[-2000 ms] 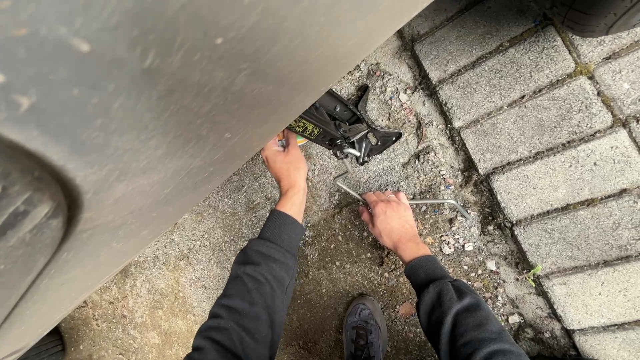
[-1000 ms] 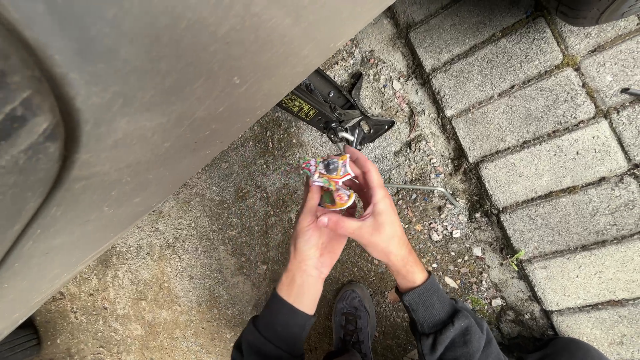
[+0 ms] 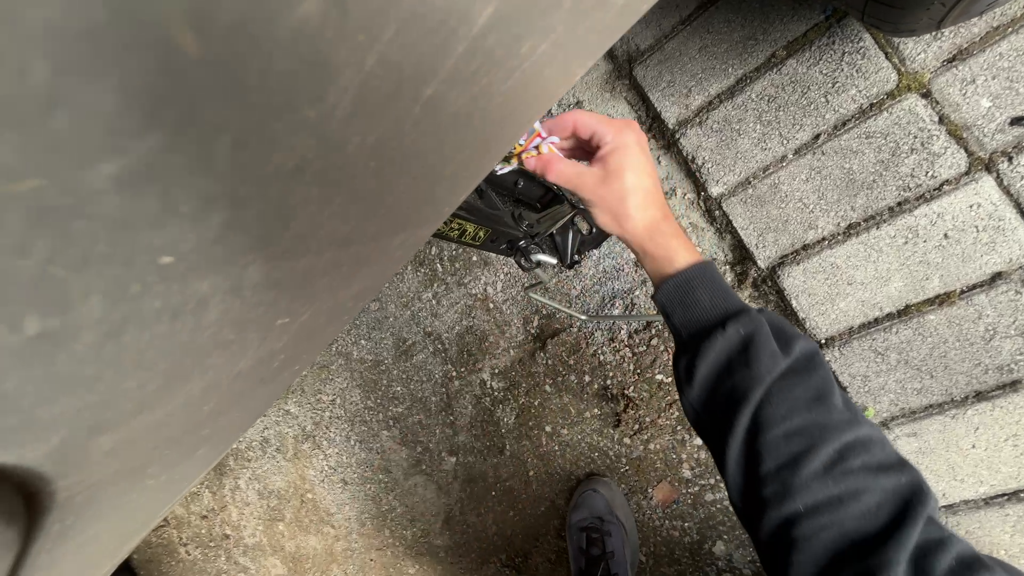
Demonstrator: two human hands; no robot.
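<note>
My right hand (image 3: 604,168) pinches a crumpled, brightly printed cloth or wrapper (image 3: 534,148) between thumb and fingers, beside the edge of the car body. Just below it lies a black scissor car jack (image 3: 512,216) with a yellow pictogram label, partly hidden under the car. A bent metal crank handle (image 3: 592,317) hooks into the jack's end and runs right over the gravel, its far end reaching behind my dark sleeve. My left hand is out of view.
The dusty car body panel (image 3: 280,160) fills the upper left. Concrete pavers (image 3: 848,192) lie on the right, with a tyre (image 3: 920,12) at the top right. My shoe (image 3: 602,528) stands on the gravelly ground (image 3: 448,432) at the bottom.
Both hands were together around the crumpled printed item a second ago. My right hand has carried it up beside the car's edge, and my left hand has gone out of view.
</note>
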